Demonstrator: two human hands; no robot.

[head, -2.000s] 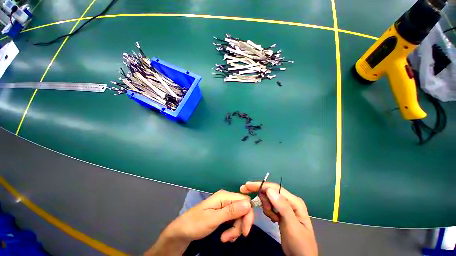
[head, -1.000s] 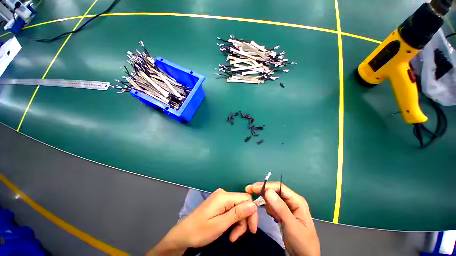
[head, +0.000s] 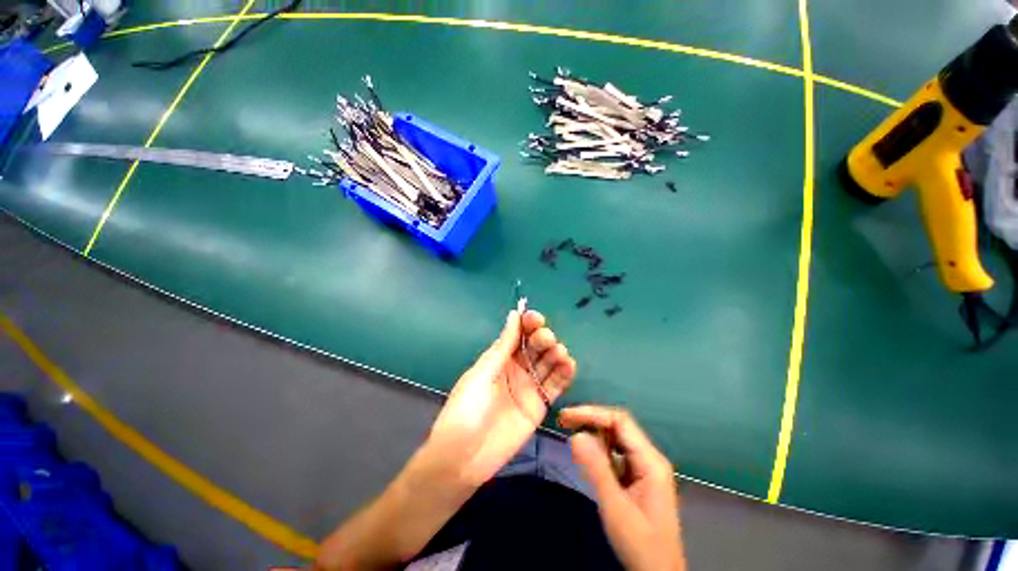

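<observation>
My left hand [head: 497, 407] is raised over the mat's near edge, palm partly up. Its thumb and forefinger pinch the tip of a thin wire lead [head: 529, 355], which runs down across the fingers towards my right hand. My right hand [head: 631, 474] is just right of it, fingers curled, with a small pale-and-dark part of what looks like the lead showing between them; the rest is hidden. Small black sleeve pieces [head: 584, 271] lie scattered beyond the hands. A pile of leads [head: 608, 128] lies behind them. A blue bin [head: 474, 212] full of leads stands to its left.
A yellow and black heat gun [head: 921, 162] lies at the right, its cord below and a clear plastic bag [head: 1005, 167] beside it. A steel ruler [head: 212, 162] and a white paper [head: 65, 93] are at the left. A black cord crosses the far left.
My left hand has moved up and forward, opening its palm, and now pinches the lead's tip. My right hand has turned and moved slightly down. The view has shifted, so bench items appear further right.
</observation>
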